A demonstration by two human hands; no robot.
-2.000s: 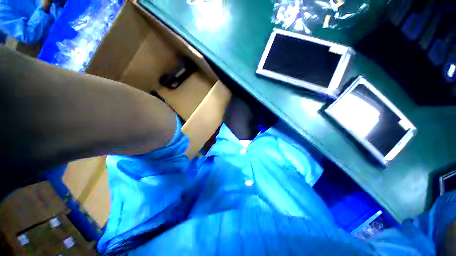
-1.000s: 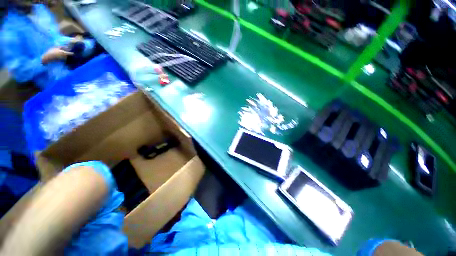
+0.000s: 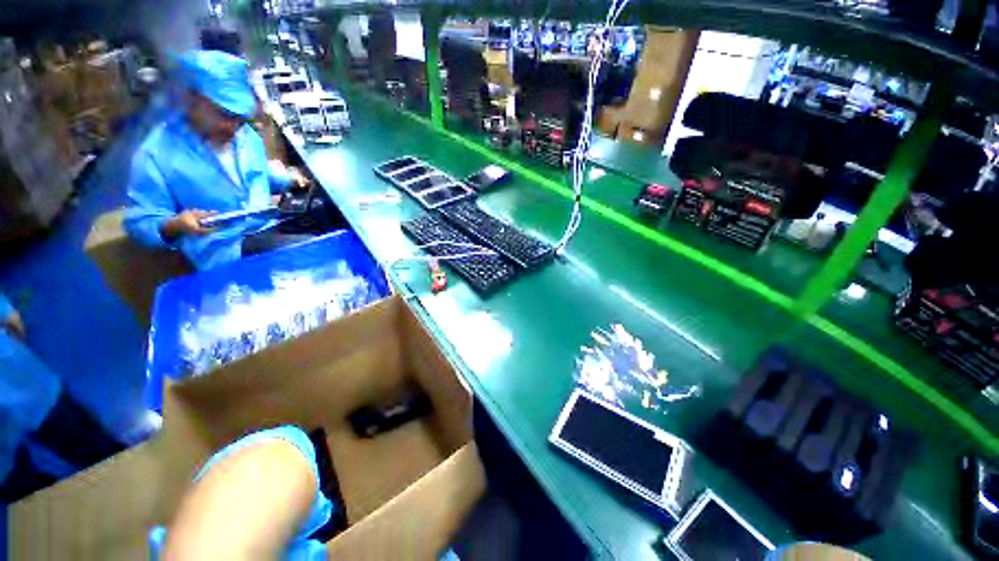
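Note:
Two display units with dark screens and pale rims lie on the green bench: one unit lies flat, the other is cut off by the bottom edge. A loose pile of small white parts lies behind them. Black covers stand side by side to the right. My left forearm, blurred, shows bare past a blue cuff at the bottom, in front of the carton; my left hand is out of the picture. Only a sliver of bare skin from my right arm shows at the bottom edge; my right hand is not visible.
A cardboard carton with black items stands beside the bench, next to a blue bin of clear bags. Two keyboards, a red item and hanging white cables are farther along. A person in blue holds a flat unit.
The view has lifted and turned toward the far bench, showing the other worker and shelf. My left forearm sits lower and farther right in view; the display units appear lower. Their layout looks the same.

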